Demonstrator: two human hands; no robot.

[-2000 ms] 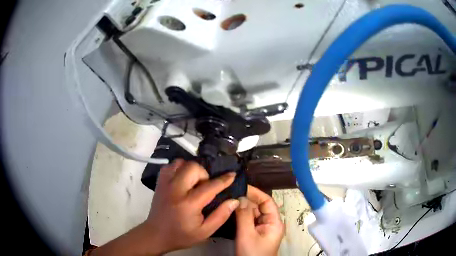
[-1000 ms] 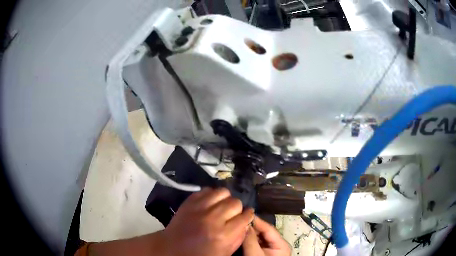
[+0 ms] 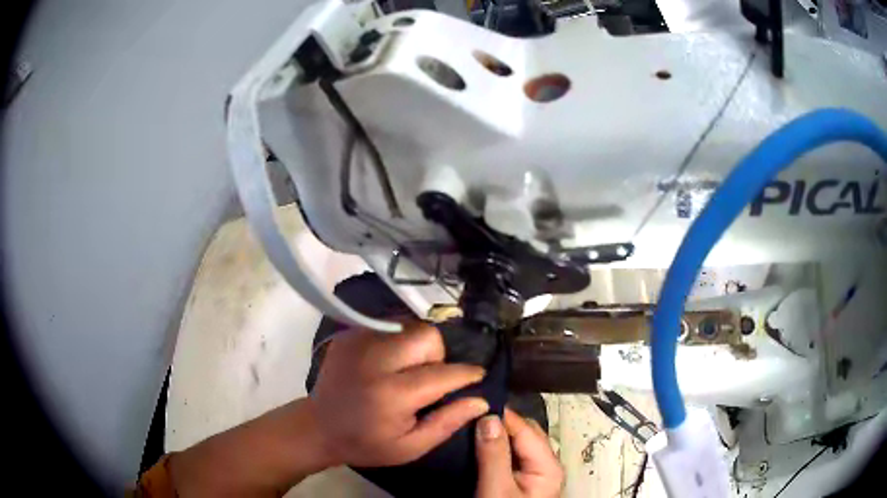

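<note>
The black fabric workpiece [image 3: 428,467] lies below the needle area of the sewing machine, bunched under my fingers and spreading out behind my left hand. My left hand [image 3: 389,394] presses on the fabric, fingers pointing right, just in front of the presser foot area [image 3: 481,311]. My right hand [image 3: 517,457], partly cut off by the bottom edge, pinches the fabric's near edge between thumb and fingers. The two hands nearly touch. The needle is hidden by the dark linkage [image 3: 506,253]. No zipper can be made out.
The white machine head [image 3: 603,146] spans the top. A curved white band [image 3: 263,214] ends at my left hand. A blue tube [image 3: 671,311] with a white end [image 3: 689,462] hangs at right. A brass bar [image 3: 632,326] runs right. A slotted bracket [image 3: 627,418] lies on the table.
Since one second ago, my left hand's fingers have spread and lie flatter on the fabric, and my right thumb shows again. The blue tube and machine have shifted in view with the camera.
</note>
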